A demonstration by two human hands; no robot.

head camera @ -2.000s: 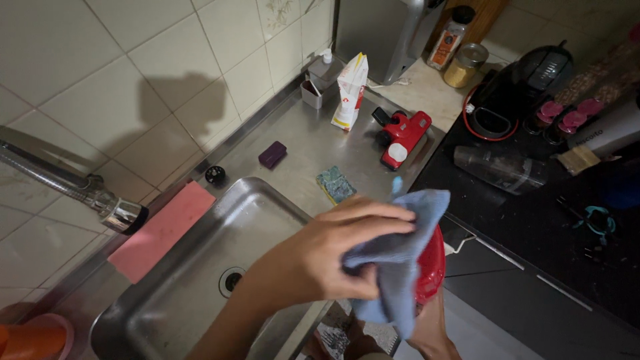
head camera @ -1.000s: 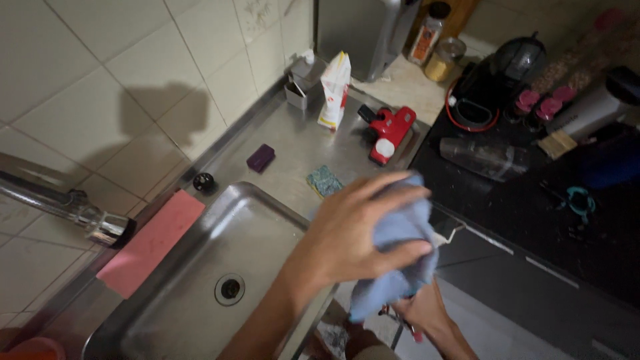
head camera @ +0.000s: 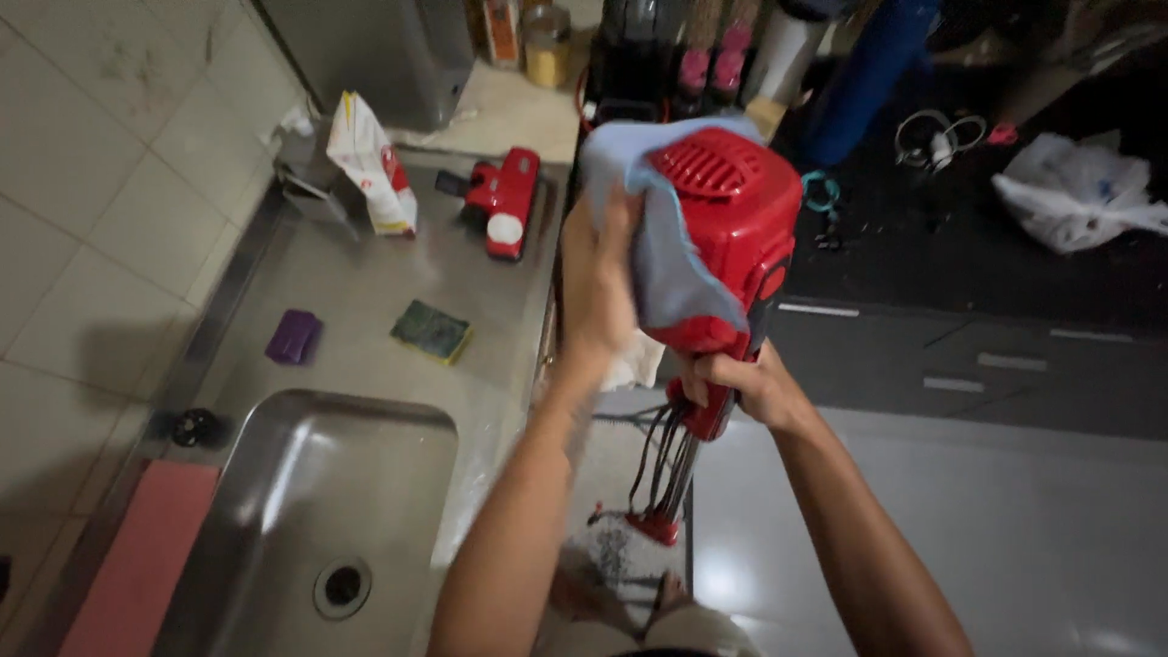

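A red plastic appliance body (head camera: 730, 219) with a slotted vent, which looks like a handheld vacuum, is held up in front of me at the counter's edge. My left hand (head camera: 598, 274) presses a light blue cloth (head camera: 671, 246) against its left side, the fingers partly hidden by the cloth and blurred. My right hand (head camera: 753, 379) grips the red and black handle (head camera: 716, 411) below the body. A dark cord hangs in loops beneath, by a small red end piece (head camera: 655, 527).
Left lies a steel sink (head camera: 342, 474), with a purple sponge (head camera: 294, 337), a green-yellow sponge (head camera: 432, 330), a red floor-brush head (head camera: 513, 203) and a white carton (head camera: 372, 169) on its drainboard. A plastic bag (head camera: 1072, 196) sits on the black counter (head camera: 922, 265).
The red body, largely hidden behind my hand and cloth before, is now raised in plain sight with the cloth on its left side. The view has swung right.
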